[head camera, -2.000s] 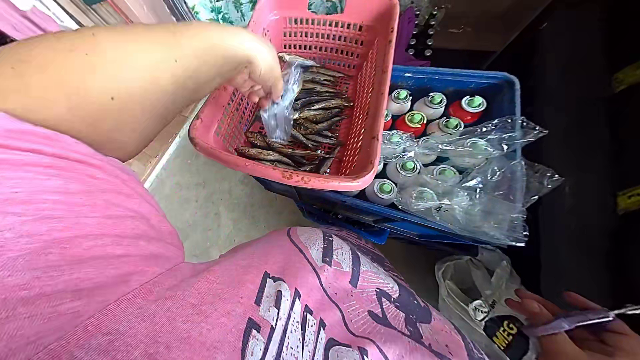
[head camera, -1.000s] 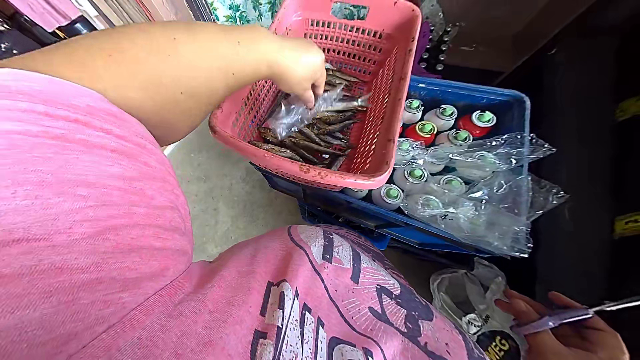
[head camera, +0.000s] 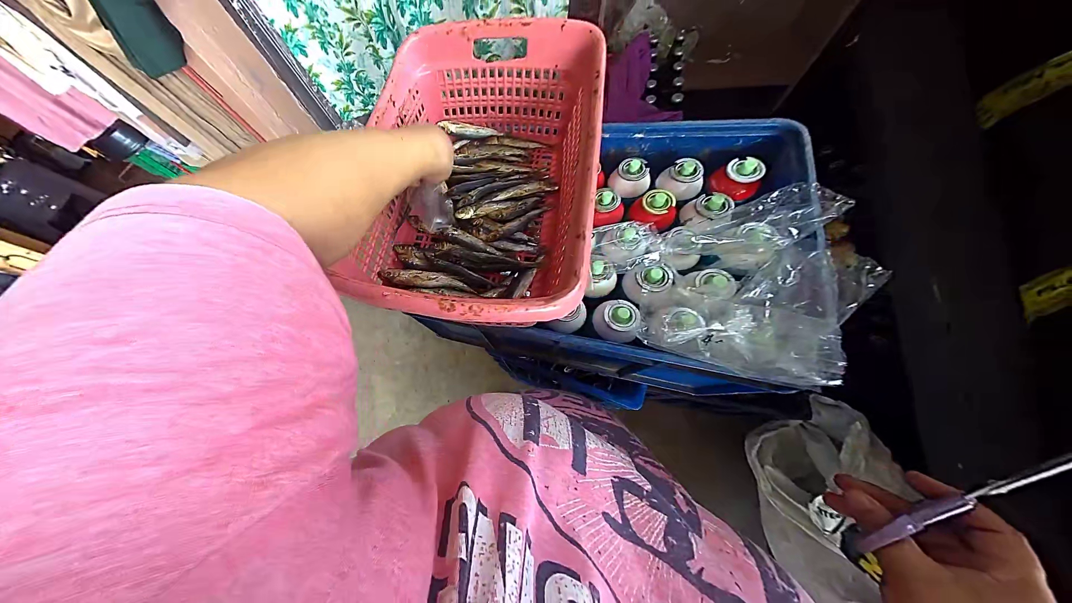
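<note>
A pink plastic basket (head camera: 586, 167) holds many small dried or smoked fish (head camera: 494, 201). My left hand (head camera: 431, 155) is at the basket's left side, its fingers mostly hidden from view, with a crumpled clear plastic bag (head camera: 431, 205) hanging just beneath it among the fish. My right hand (head camera: 938, 536), low at the right, is closed around the translucent purple handle (head camera: 917, 521) of a tool with a thin metal shaft or blade; which tool it is cannot be told.
The basket rests partly over a blue plastic crate (head camera: 791, 138) of white and red canisters (head camera: 657, 209) with green nozzles. Clear plastic bags (head camera: 754, 310) lie across the canisters. A whitish plastic bag (head camera: 779, 486) stands below the crate, beside my right hand. Leaf-patterned cloth (head camera: 352, 42) hangs behind.
My left hand has moved from over the middle of the fish to the basket's left side, with the clear bag. My right hand keeps its hold on the purple handle.
</note>
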